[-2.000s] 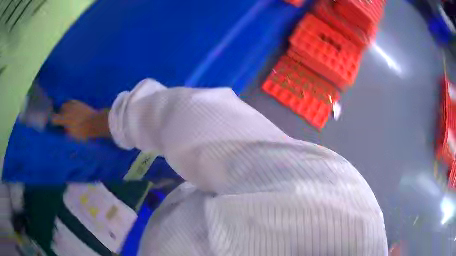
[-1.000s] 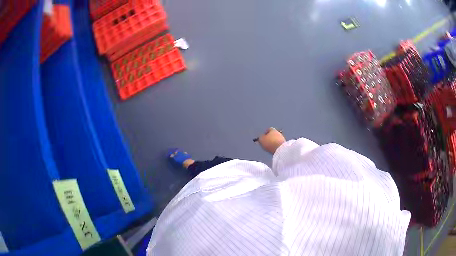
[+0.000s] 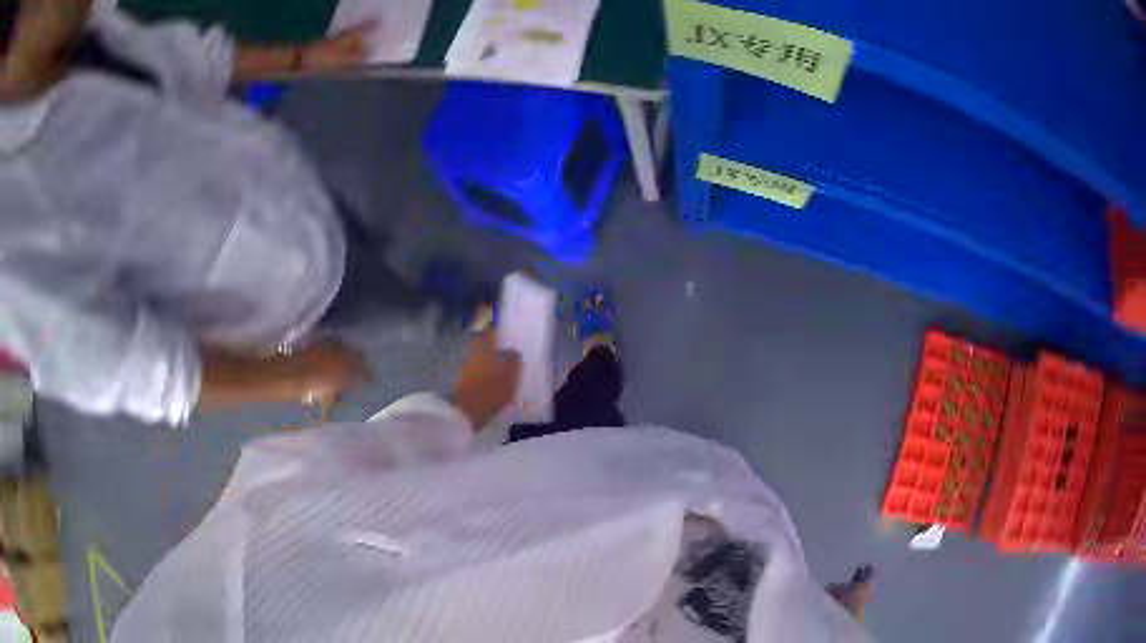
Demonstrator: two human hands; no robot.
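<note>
My left hand (image 3: 488, 379) is left of centre, blurred, with its fingers closed on the white note slip (image 3: 529, 339), which is held upright in the picture above the floor. My right hand (image 3: 852, 595) is small and partly hidden by my sleeve at the lower right. A short dark thing, which looks like the pen (image 3: 862, 574), shows at its fingers.
A co-worker (image 3: 163, 239) stands at the left, one hand on a white sheet (image 3: 383, 28) on the green table (image 3: 436, 32). A blue stool (image 3: 522, 157) is below it. Blue rack shelves (image 3: 905, 151) are upper right, orange-red trays (image 3: 949, 427) on the floor at right.
The view has turned; the rack and trays have gone from left to right. The co-worker, table and stool now show. My left hand with the slip has come into view, and my right hand is lower right.
</note>
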